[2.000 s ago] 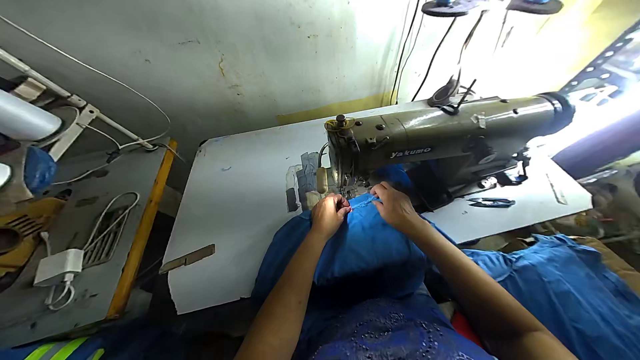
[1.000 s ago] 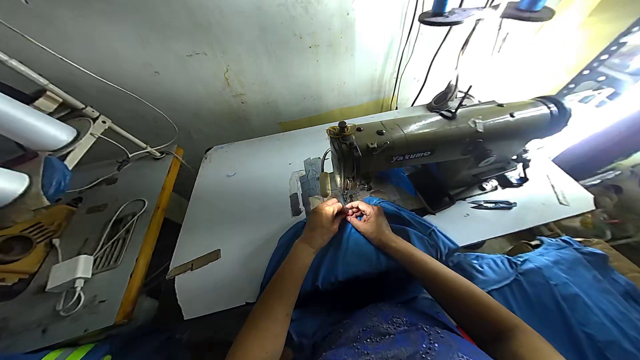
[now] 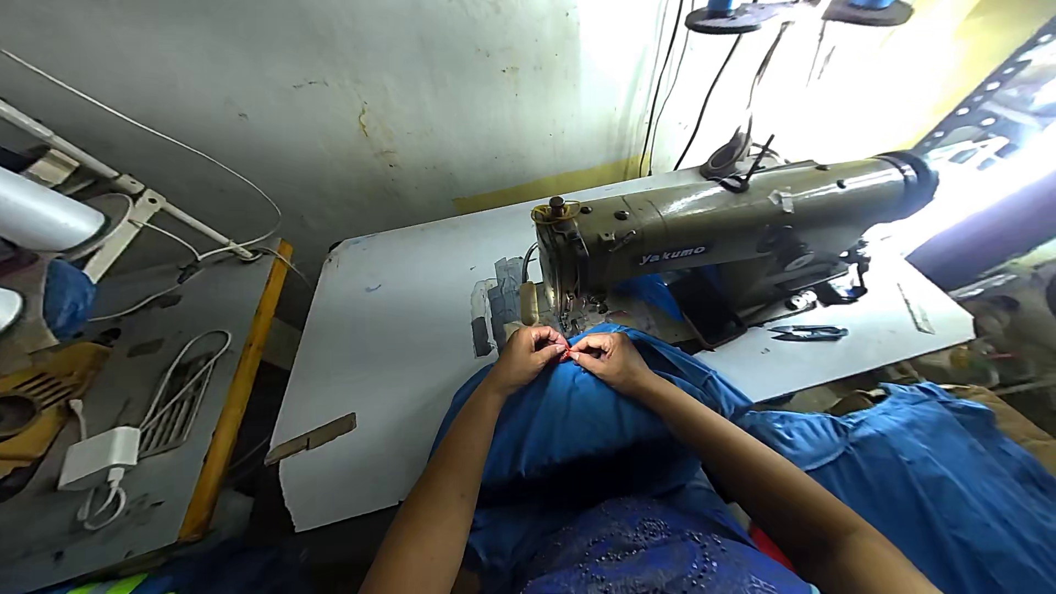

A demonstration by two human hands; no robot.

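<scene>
Blue fabric [image 3: 569, 412] hangs over the front edge of the white sewing table [image 3: 371, 355] and down over my lap. My left hand [image 3: 532, 355] pinches the cloth at its upper edge, just in front of the needle area. Touching it or nearly so, my right hand [image 3: 609, 359] pinches the same edge from the other side. Something small and red [image 3: 566, 353] shows between the fingertips; what it is cannot be told. Behind both hands stands the head of a Yakumo sewing machine [image 3: 701, 239], its presser foot partly hidden.
Thread snips [image 3: 808, 333] and a dark phone-like object [image 3: 705, 309] lie on the table right of the hands. More blue fabric [image 3: 932, 478] is heaped at the right. At the left, a grey table [image 3: 157, 511] holds a white adapter [image 3: 101, 458] with cables.
Both hands stay close together near the needle area. The right hand has come nearer the left since the oldest frame. Red now shows between the fingertips.
</scene>
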